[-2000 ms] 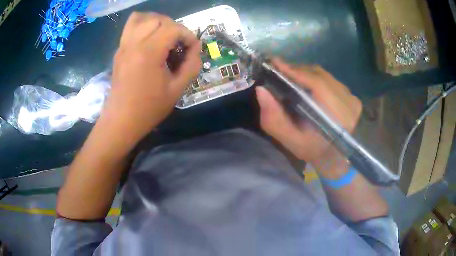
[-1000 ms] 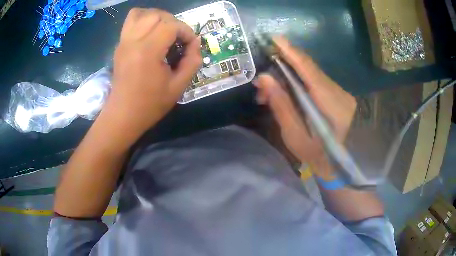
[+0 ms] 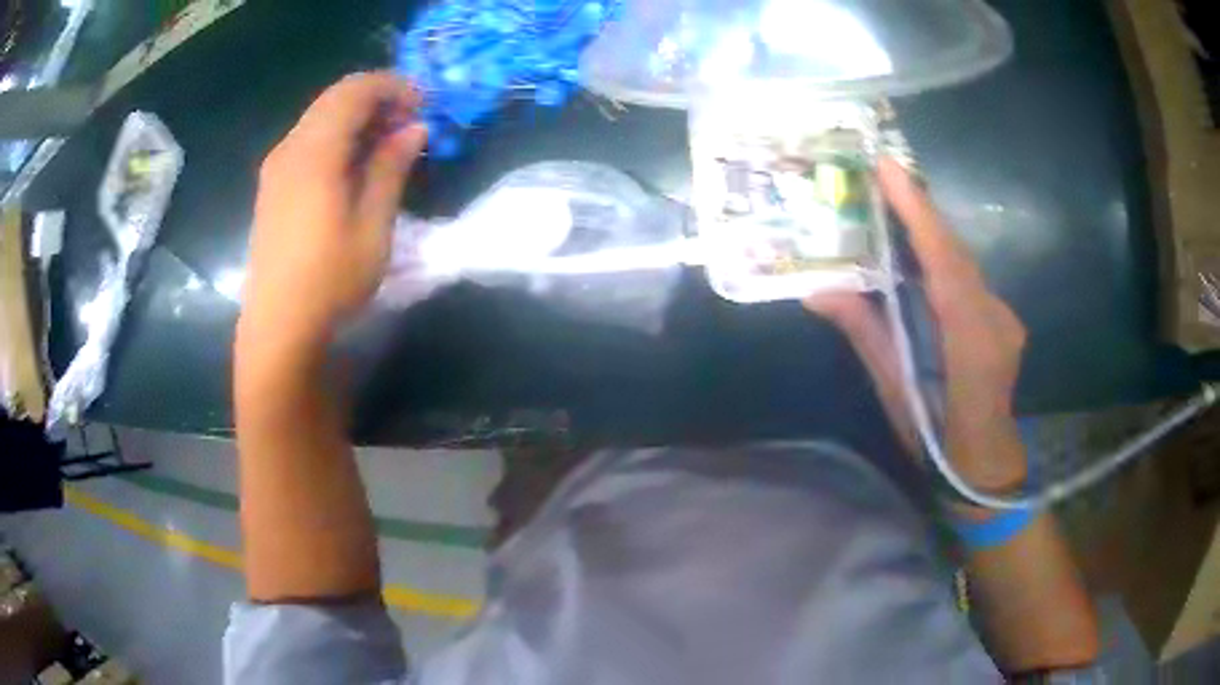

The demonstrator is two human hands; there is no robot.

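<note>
The white open housing (image 3: 723, 274) lies under the clear hood, its green board and yellow part blurred by glare. My right hand (image 3: 943, 315) is at the housing's right edge, thumb by its lower edge, with the dark soldering iron (image 3: 919, 351) in the palm; the iron's tip cannot be made out. My left hand (image 3: 321, 201) is left of the housing, its fingertips at the lower left edge of the pile of blue discs (image 3: 502, 54). Its thumb and finger are close together; whether anything is between them is too blurred to tell.
The clear hood (image 3: 923, 40) overhangs the housing's top. A crumpled clear bag (image 3: 562, 221) with white cord lies between my left hand and the housing. Another bagged item (image 3: 134, 187) lies far left. A pale cable (image 3: 1110, 462) runs across my right wrist. A cardboard tray (image 3: 1184, 187) is far right.
The view has swung left. My left hand has left the housing and gone to the blue discs. My right hand has come against the housing's right edge with the iron.
</note>
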